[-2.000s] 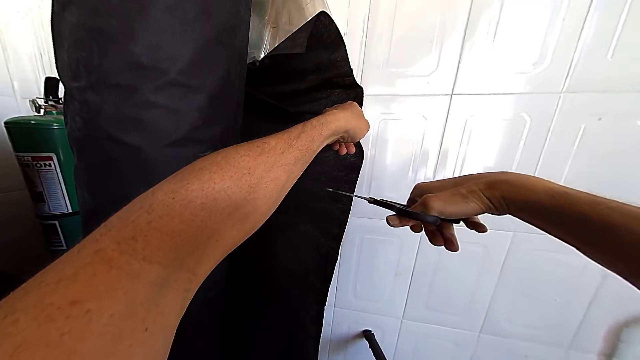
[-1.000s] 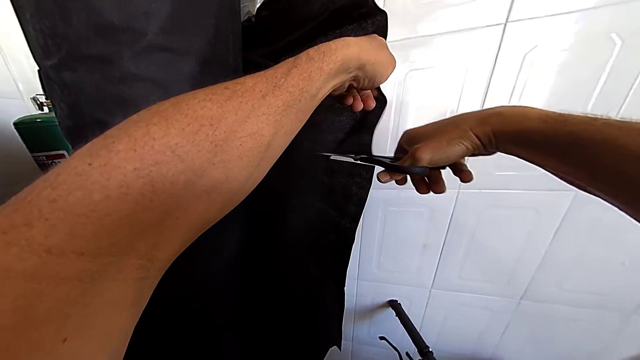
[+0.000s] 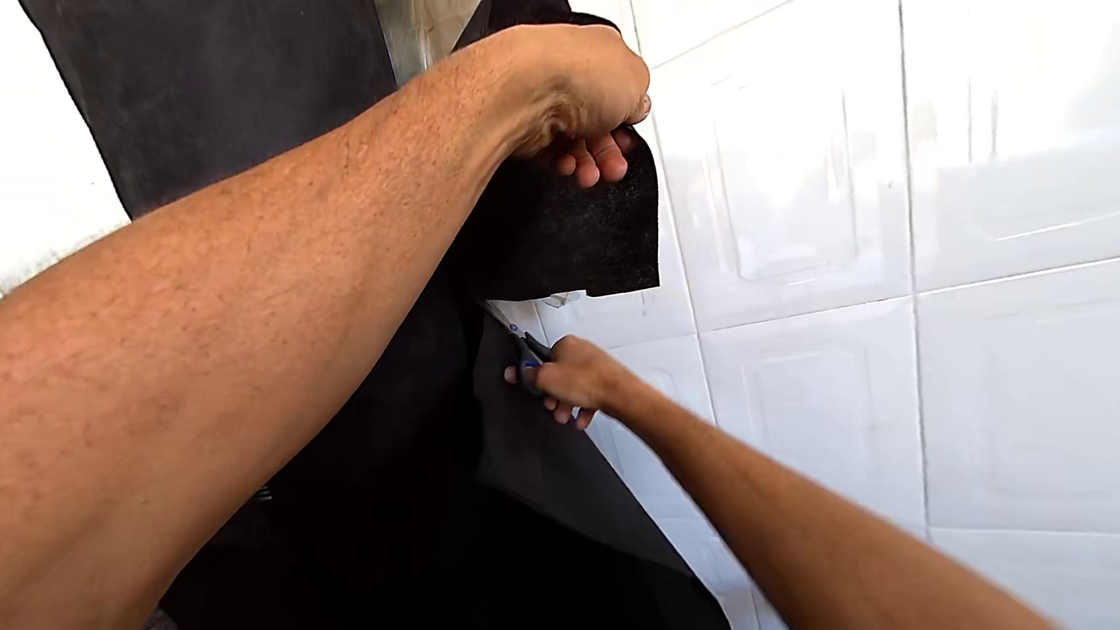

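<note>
My left hand (image 3: 595, 96) pinches the upper part of a black fabric sheet (image 3: 577, 227) near its right edge; the fingertips on the cloth are partly hidden. Below it, my right hand (image 3: 569, 381) grips dark-handled scissors (image 3: 525, 346) with some blue on the handle. Their blades point up and left at the inner end of a cut that runs in from the fabric's right edge. Above the cut, the held part hangs with a slightly uneven lower edge. Under the cut, the rest of the black fabric (image 3: 560, 472) slopes down to the right.
A white tiled wall (image 3: 814, 367) with raised panel patterns stands behind and to the right. Another dark sheet (image 3: 227, 87) hangs at the upper left, beside a strip of clear plastic-like material (image 3: 420, 35). My left forearm crosses the view and covers part of the fabric.
The fabric's right edge was uncut in the earlier frames; now a wide cut separates the upper part from the lower. My right hand with the scissors has moved down and left, to the fabric.
</note>
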